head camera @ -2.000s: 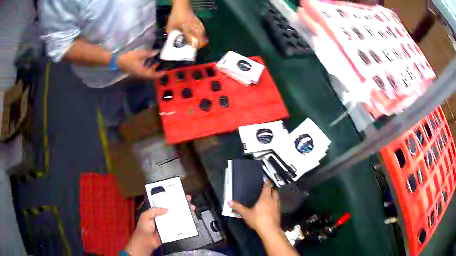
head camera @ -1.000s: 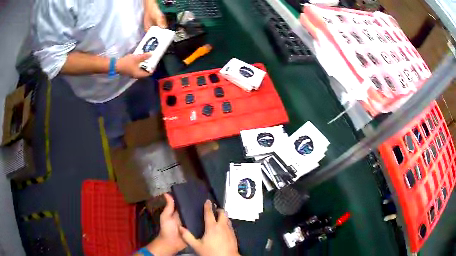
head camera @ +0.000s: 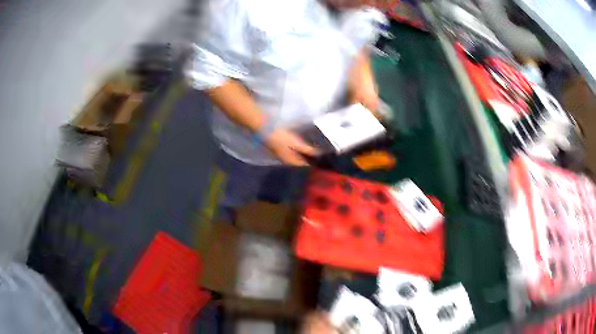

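Note:
The view is strongly blurred. A blurred patch of a hand, probably my right hand (head camera: pixel 318 323), is cut off by the bottom edge beside a white picture box (head camera: pixel 353 310); its grip is hidden. My left hand is not in view. More white boxes with round dark pictures lie to the right, one near the tray (head camera: pixel 400 286) and one farther right (head camera: pixel 449 312), with dark strips between them. A red pocket tray (head camera: pixel 359 256) holds several small dark watch pieces, and white boxes (head camera: pixel 418 206) lie on its right end.
A coworker (head camera: pixel 274 78) stands across the bench corner, hands at a white box (head camera: pixel 349 126). An orange-handled tool (head camera: pixel 374 160) lies nearby. Open cartons (head camera: pixel 219 258) and a red crate (head camera: pixel 160 287) are lower left. Film-covered trays (head camera: pixel 555 228) stand at right, beyond a black tray (head camera: pixel 482 186).
The view has swung up and left, so the bench items appear lower and farther right. My hands and the dark box between them have dropped mostly out of the picture.

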